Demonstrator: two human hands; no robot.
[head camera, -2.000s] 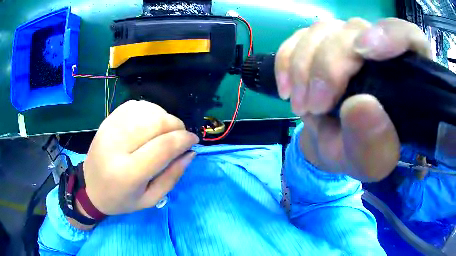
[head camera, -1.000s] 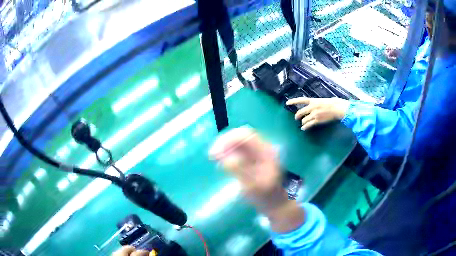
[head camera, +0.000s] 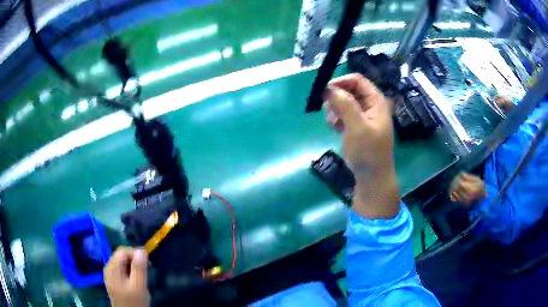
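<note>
The black optical unit (head camera: 174, 240) lies on the green bench at lower left, with an orange-yellow strip (head camera: 161, 232) across it. Red wires with a white plug (head camera: 207, 193) curve along its right side. The black electric screwdriver (head camera: 157, 144) hangs upright above and behind the unit; no hand is on it. My left hand (head camera: 127, 277) is at the unit's near left edge, by the strip's end; its grip is unclear. My right hand (head camera: 360, 114) is raised with bent fingers beside the lower end of a black strap (head camera: 327, 75); blur hides whether it holds anything.
A blue screw bin (head camera: 81, 249) stands left of the unit. A small black part (head camera: 333, 174) lies beside my right forearm. Black housings (head camera: 414, 108) are stacked at the back right. Another person's hand (head camera: 467, 189) and blue sleeve are at right. A white rail (head camera: 180, 96) crosses behind.
My right hand has let go of the screwdriver, which now hangs free, and has moved right to beside the strap. My left hand has moved to the unit's left edge. The view has turned right.
</note>
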